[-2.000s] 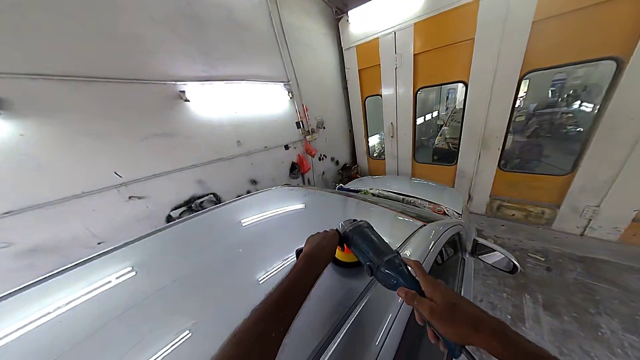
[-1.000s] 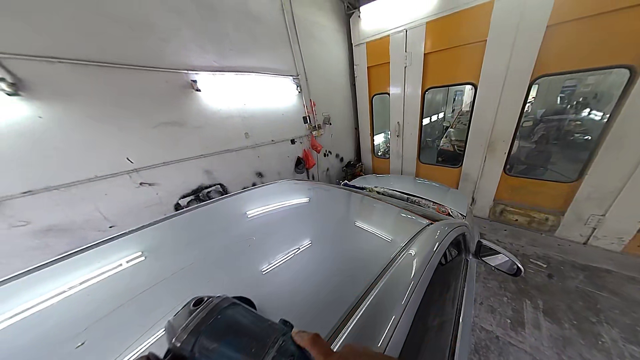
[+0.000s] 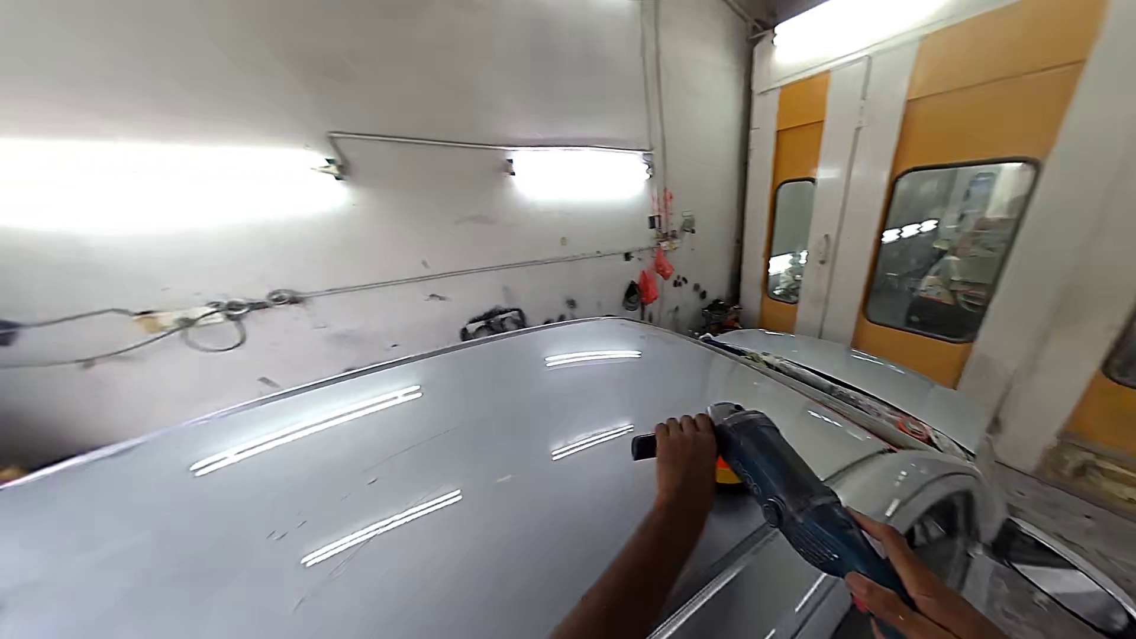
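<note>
A blue and black rotary polisher (image 3: pixel 790 484) lies slantwise over the right side of a silver car's roof (image 3: pixel 497 426). My left hand (image 3: pixel 685 461) grips its black side handle, whose end sticks out to the left. Around the rear handle, at lower right, my right hand (image 3: pixel 901 577) is closed. Part of the yellow and orange pad (image 3: pixel 728 474) shows beneath the polisher's head, at the roof surface; the rest is hidden by the tool and my left hand. Tube lights reflect in the roof paint, which bears some light marks.
The side mirror (image 3: pixel 1056 568) juts out at lower right. Beyond the roof are the windshield edge and hood (image 3: pixel 852 364). A wall with lights, cables (image 3: pixel 222 319) and red bags (image 3: pixel 649 287) runs along the left; orange and white doors (image 3: pixel 941 248) stand at right.
One second ago the polisher was near the bottom edge of the view, with my left hand out of sight. Now it is farther forward on the roof, held in both hands. The view has turned left.
</note>
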